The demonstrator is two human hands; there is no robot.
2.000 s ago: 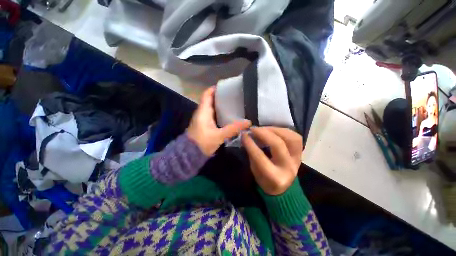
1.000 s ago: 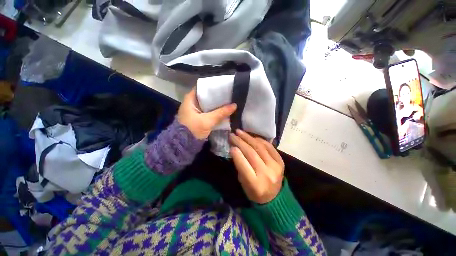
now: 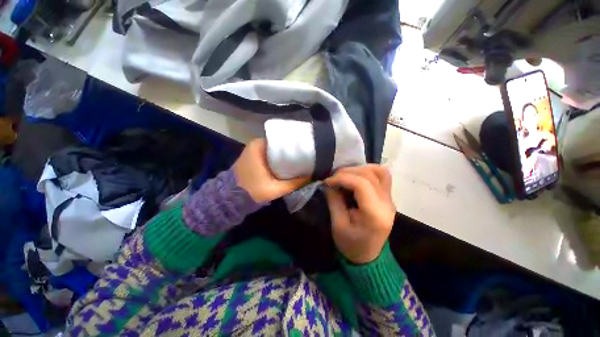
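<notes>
A light grey garment (image 3: pixel 283 79) with black strips lies in loose folds on the table, with a dark grey panel (image 3: pixel 365 82) at its right. Its narrow tube end (image 3: pixel 289 148), light grey with a black band, hangs at the table's front edge. My left hand (image 3: pixel 260 174) grips the left side of the tube end. My right hand (image 3: pixel 362 207) pinches its lower edge by the black band, fingers bent. A small grey piece (image 3: pixel 306 196) sticks out below, between the hands. The fingertips partly hide the edge they hold.
The sewing machine (image 3: pixel 500 29) stands at the upper right. A lit smartphone (image 3: pixel 531 135) is propped on the table, with a round black object (image 3: pixel 497 138) and teal-handled snips (image 3: pixel 485 168) beside it. Cloth pieces (image 3: pixel 92 210) lie in a heap below left, near blue bags.
My right fingers have drawn in to pinch the edge at the black band, after lying flatter on it. The tube end is bent more. The view has shifted a little.
</notes>
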